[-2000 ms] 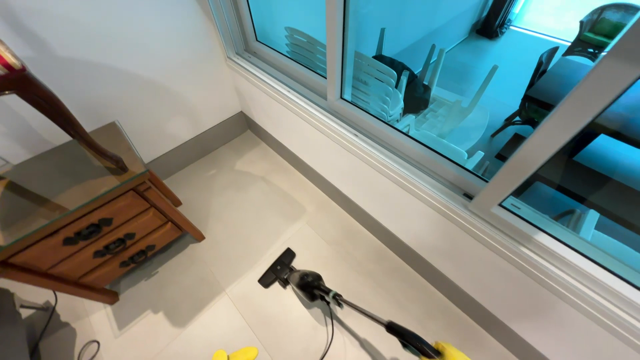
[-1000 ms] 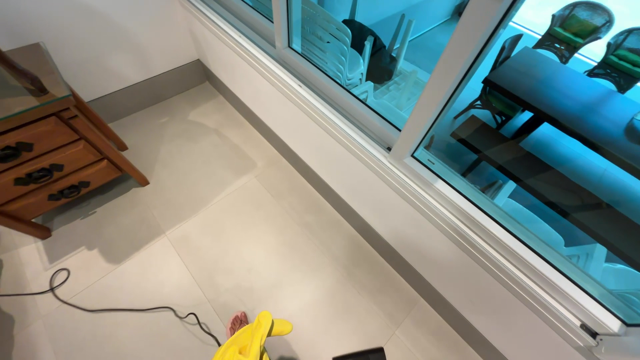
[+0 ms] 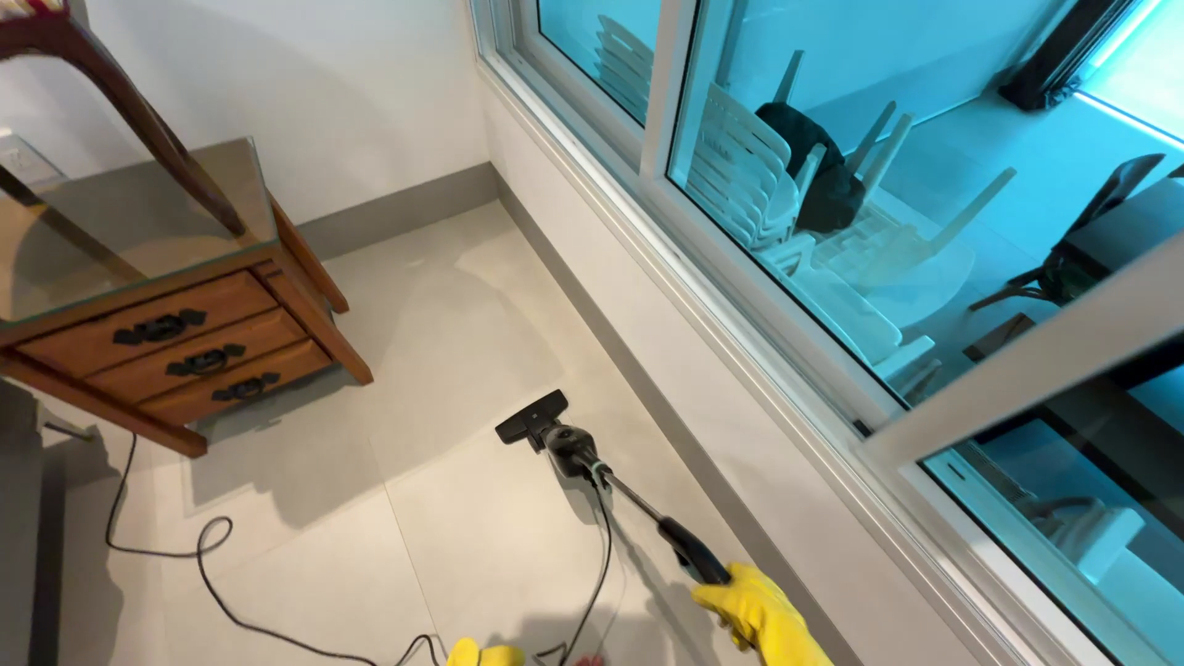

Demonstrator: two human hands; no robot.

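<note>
A yellow rubber glove covers my right hand, which is closed around the black handle of a corded stick vacuum cleaner. The vacuum's black floor head rests on the pale tiles, with its tube slanting up to my grip. At the bottom edge, only the yellow-gloved fingertips of my left hand show; what it may hold is out of view. A black power cord runs from the vacuum and loops across the floor to the left.
A wooden three-drawer nightstand with a glass top stands at left, a dark curved wooden leg on it. Grey baseboard lines the wall below a sliding window. Stacked white plastic chairs show beyond the glass. Part of a foot shows at bottom.
The view has swung back left. The vacuum's floor head, only partly visible at the bottom edge one second ago, is fully in sight again with my right hand on the handle.
</note>
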